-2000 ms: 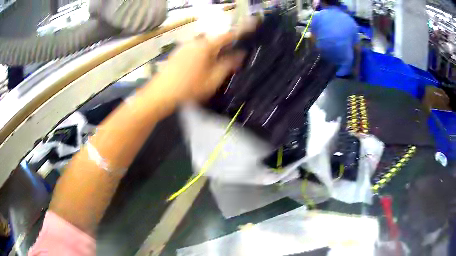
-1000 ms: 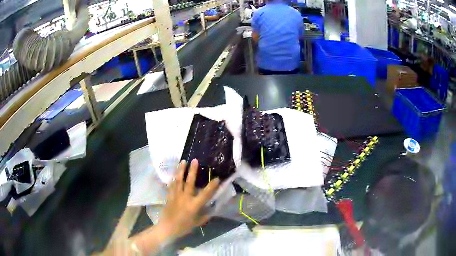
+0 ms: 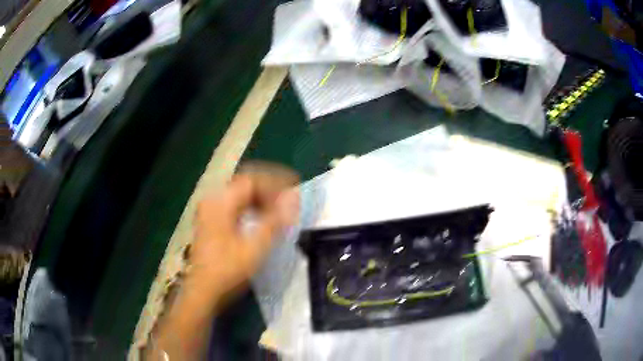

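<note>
A black plastic housing lies on a white sheet in front of me. A yellow wire curves inside it, and another yellow wire sticks out past its right end. My left hand is blurred, just left of the housing and not touching it. Its fingers are bent, and I cannot tell whether it holds anything. A dark soldering gun with a narrow V of thin metal parts is at the lower right. My right hand cannot be made out.
More black housings with yellow wires lie in white wrap at the top. A green conveyor with a cream rail runs at left, carrying wrapped parts. Red leads, a yellow studded strip and a dark round grille are at right.
The view has tilted down to the white sheet and the near housing. My left hand has left the wrapped housings, now at the top. The soldering gun has come into view at the lower right.
</note>
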